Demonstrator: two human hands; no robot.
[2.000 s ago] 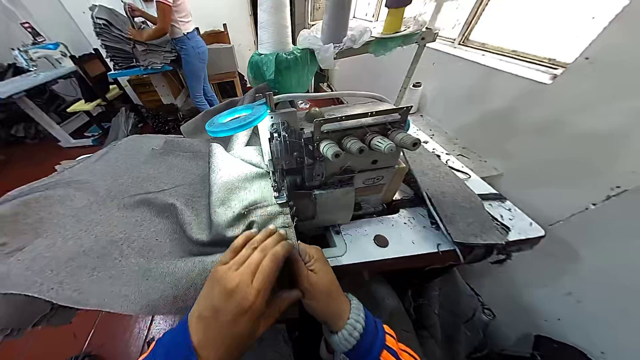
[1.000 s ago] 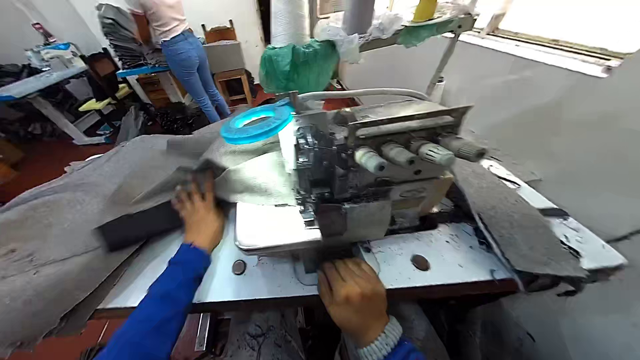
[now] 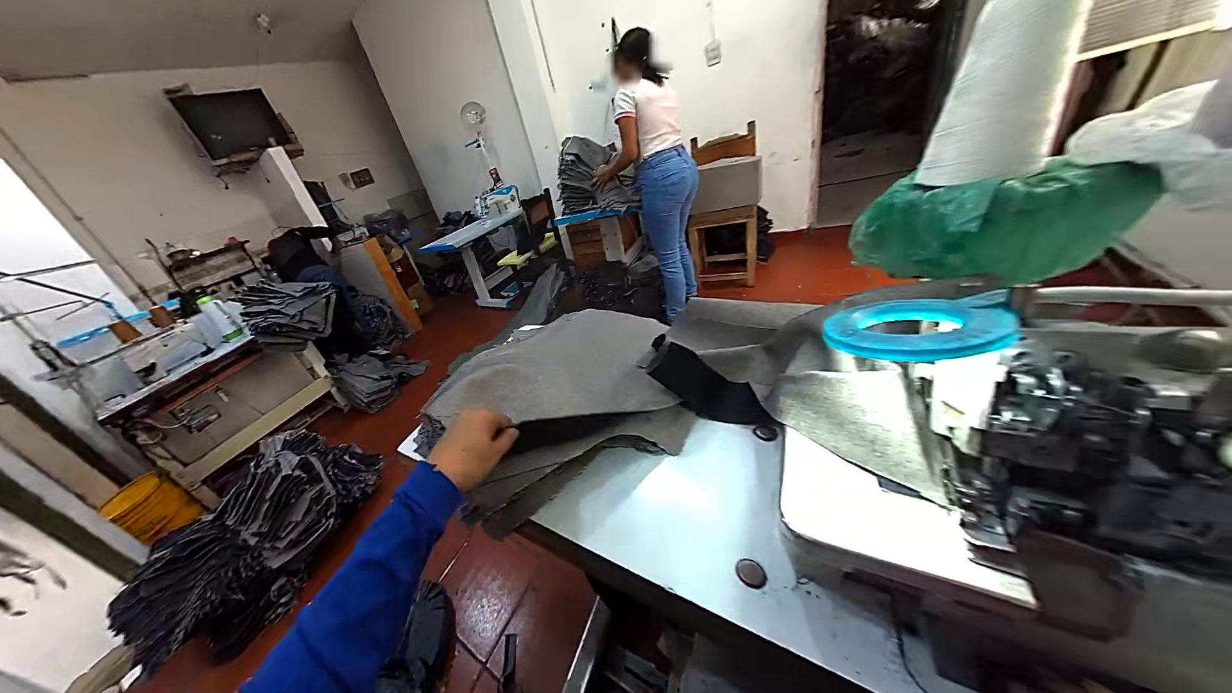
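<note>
My left hand [image 3: 474, 449] grips the edge of grey denim fabric [image 3: 568, 371] at the left end of the white sewing table [image 3: 664, 510]. A dark folded strip of cloth [image 3: 707, 385] lies on the table between that hand and the overlock sewing machine [image 3: 1068, 433]. Part of the grey fabric reaches the machine's plate, close to the presser foot [image 3: 987, 529]. A blue ring-shaped lamp [image 3: 921, 330] glows above the plate. My right hand is out of view.
A co-worker [image 3: 659, 164] stands at a far table with a stack of cut fabric [image 3: 587, 173]. Bundles of dark fabric [image 3: 250, 539] lie on the red floor at left, near a yellow bucket [image 3: 154, 505]. Thread cones [image 3: 1006, 91] stand above the machine.
The view has swung left. Two seconds ago both hands were on the fabric at the machine; my left hand has since moved left to the fabric's edge, and my right hand has left the view.
</note>
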